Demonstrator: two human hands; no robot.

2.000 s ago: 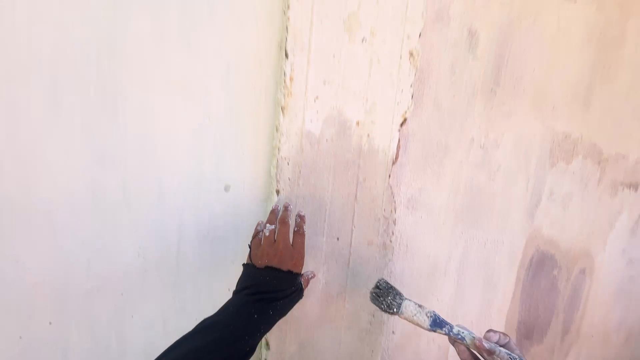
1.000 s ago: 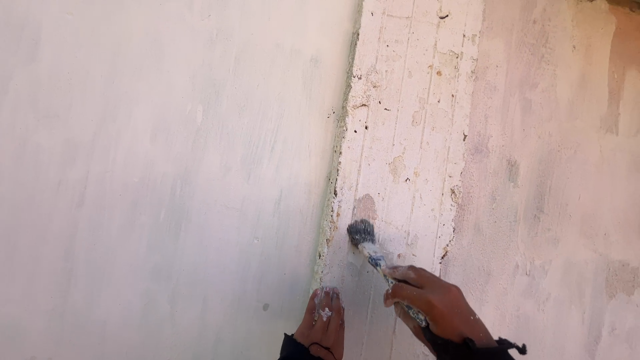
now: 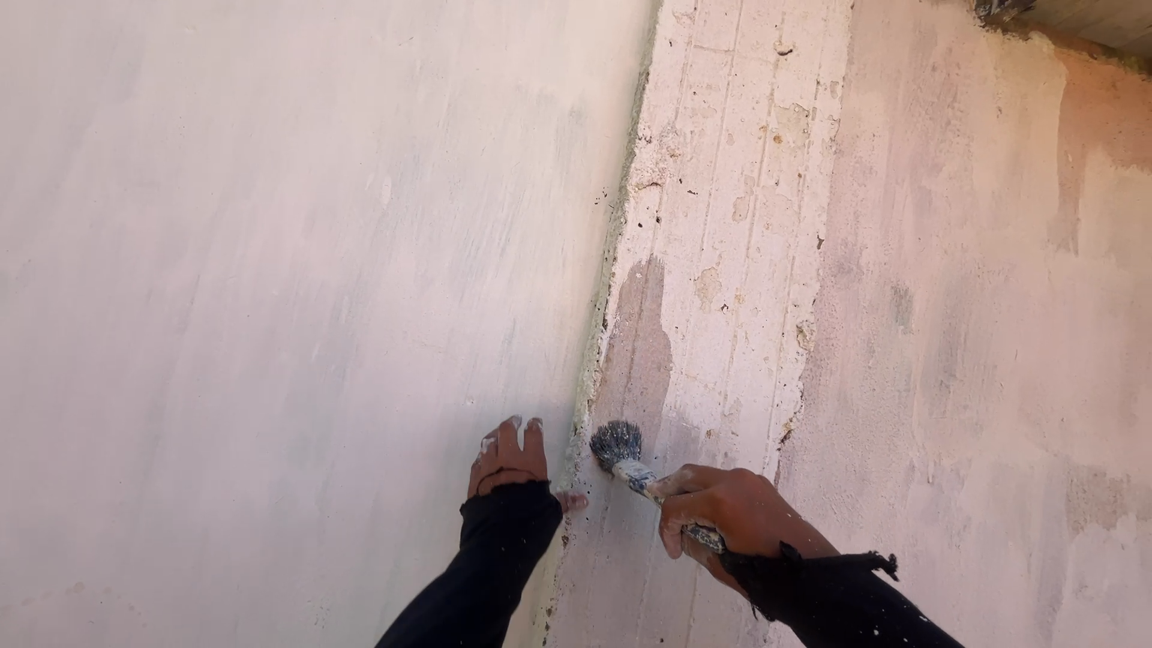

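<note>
My right hand (image 3: 733, 513) grips the handle of a paint-spattered round paintbrush (image 3: 630, 470), its dark bristles spread against a raised rough strip of wall (image 3: 720, 360) near the strip's left edge. A darker, wet-looking patch (image 3: 637, 346) runs up from the bristles. Just left of the brush, my left hand (image 3: 511, 459) rests on the wall at the strip's edge, fingers up and a little apart, thumb over the edge, with pale smears on the fingertips. It holds nothing. Black sleeves cover both forearms.
A smooth pale wall face (image 3: 270, 315) extends left of the strip. To the right lies a pinkish, streaked wall face (image 3: 972, 360) with stained patches. A dark overhanging edge (image 3: 1098, 27) crosses the top right corner. The strip's edges are chipped.
From the lower right, my right hand has brought the brush onto the strip. The dark patch above the bristles has grown taller since one second ago. The view has shifted.
</note>
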